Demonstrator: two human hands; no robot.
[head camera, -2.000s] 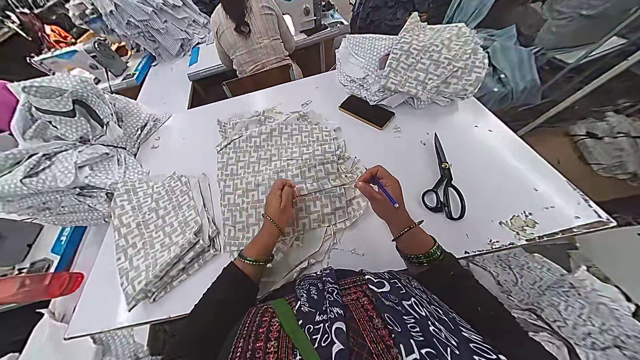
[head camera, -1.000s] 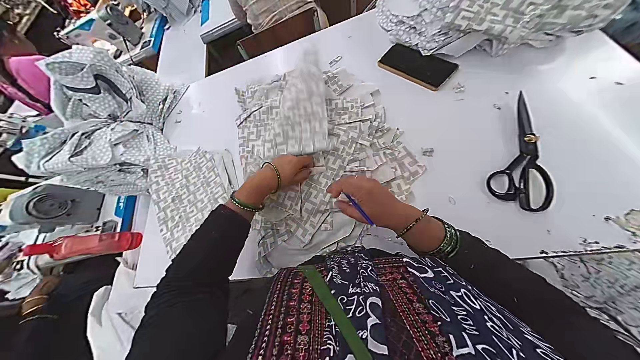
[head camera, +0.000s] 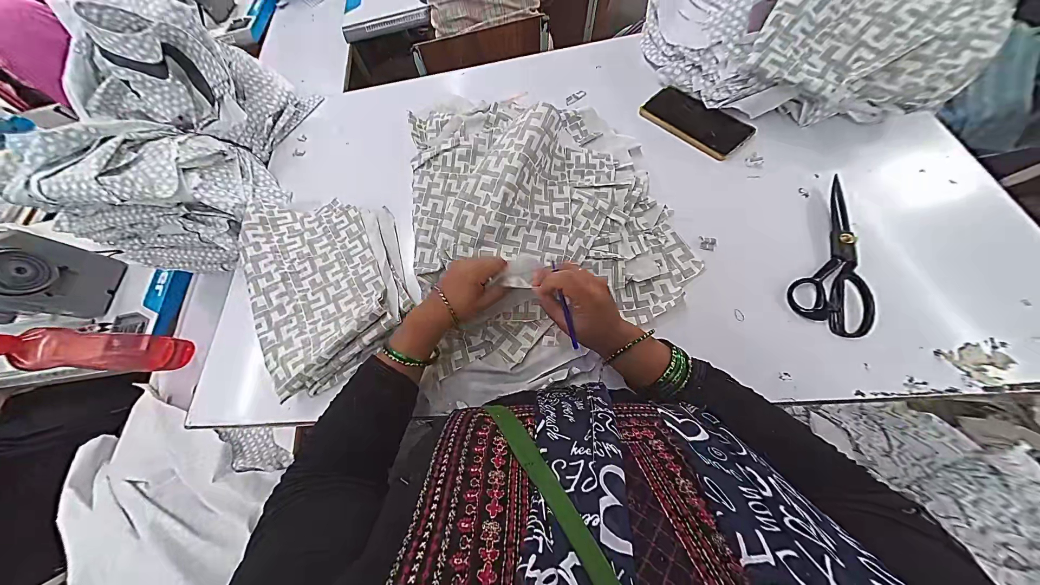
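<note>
A fanned pile of grey-and-cream patterned fabric pieces (head camera: 504, 187) lies on the white table in front of me. At its near part, my left hand (head camera: 471, 291) pinches the edge of a piece whose pale side shows. My right hand (head camera: 587, 307) is close beside it, with a blue pen (head camera: 566, 317) held in the fingers, which also touch that fabric edge. To the left lies a folded stack of the same patterned fabric (head camera: 317, 284). Black-handled fabric scissors (head camera: 841, 268) rest on the table at the right, blades partly hidden by nothing and pointing away from me.
A smartphone (head camera: 697, 122) lies beyond the pile, before a large heap of patterned fabric (head camera: 877, 49). Dotted grey garments (head camera: 162, 171) are heaped at the left, above a red translucent bottle (head camera: 106, 349) and a grey machine (head camera: 57, 272). Fabric scraps dot the white table (head camera: 756, 219).
The piece seen raised and blurred one second ago now lies on the pile. Both hands have come together at its near edge. The view has moved closer since two seconds ago.
</note>
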